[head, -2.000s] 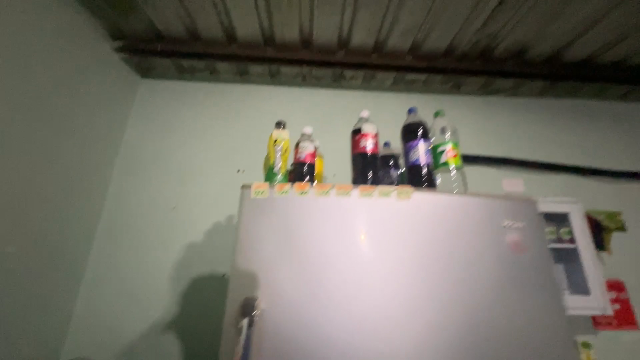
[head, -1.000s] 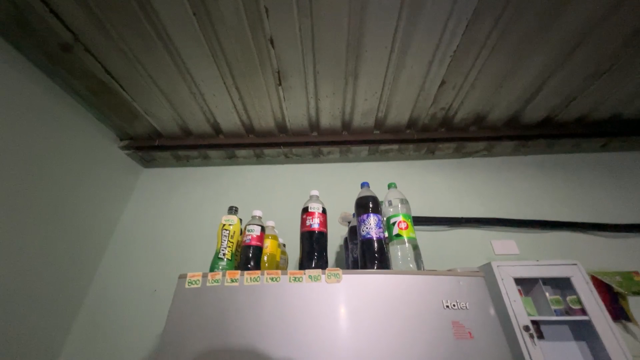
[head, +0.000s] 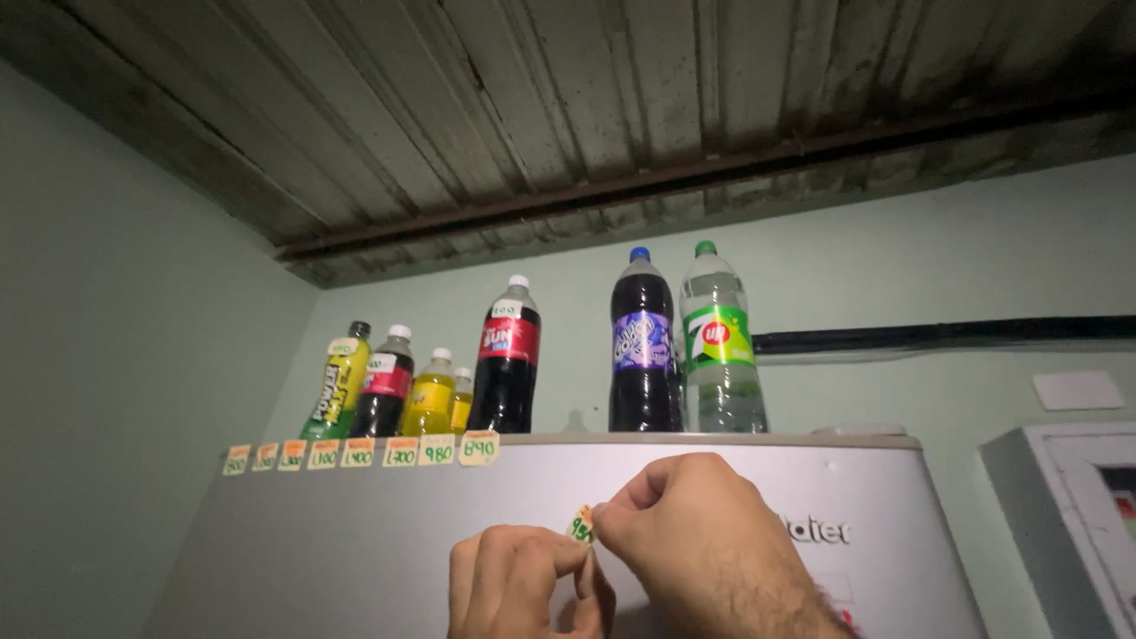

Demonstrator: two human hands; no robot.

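Note:
A small paper price tag point(head: 580, 525) with green handwritten digits is pinched between both hands in front of a grey Haier refrigerator point(head: 355, 541). My left hand point(head: 531, 581) grips its lower edge with thumb and forefinger. My right hand point(head: 701, 532) holds the tag's right edge from above. Similar tags point(head: 399, 452) are lined up along the refrigerator's top edge at the left. Above them stand a green-and-yellow bottle point(head: 339, 386), several smaller bottles and a large dark soda bottle point(head: 506, 359). Farther right are a purple-labelled bottle point(head: 643, 342) and a 7UP bottle point(head: 721, 342).
A white wall cabinet point(head: 1038, 506) with a glazed door is at the right edge. A black cable or pipe point(head: 941, 334) runs along the green wall behind the bottles. Corrugated metal roofing point(head: 532, 106) and a beam point(head: 674, 182) are overhead.
Both hands have come into view from below, holding a small tag. The camera has moved closer to the refrigerator top.

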